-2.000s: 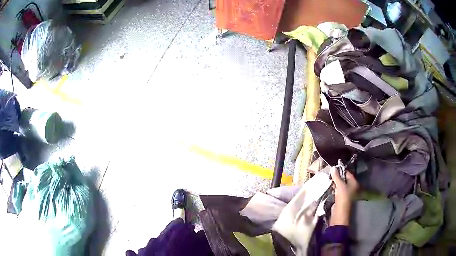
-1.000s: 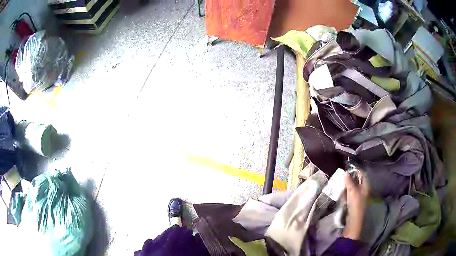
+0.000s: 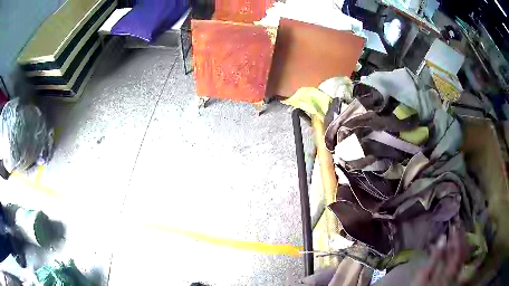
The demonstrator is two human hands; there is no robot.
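Note:
A heap of dark brown and grey-mauve cut pieces (image 3: 413, 167) with olive-yellow parts lies in a wooden-sided trolley (image 3: 326, 167) on the right. My right hand (image 3: 446, 260) is blurred over the heap's lower right part; I cannot tell whether it holds anything. A thin dark cord (image 3: 357, 254) lies across the near left part of the heap. A small white printed tag (image 3: 379, 275) shows at the bottom edge. A plain white piece (image 3: 349, 147) lies higher on the heap. My left hand is not in view.
Orange-brown boards (image 3: 234, 61) stand behind the trolley. A dark pole (image 3: 304, 195) runs along its left side. Stacked boards (image 3: 67, 56) and a purple cloth-covered seat (image 3: 150, 17) are at the back left. A clear plastic bag (image 3: 25, 137) and green bag (image 3: 61, 276) are at the left.
The view has tilted up and shifted right, so the heap sits lower. My right hand has moved rightward from the pale pieces and is now blurred. The dark shoe has nearly left the picture.

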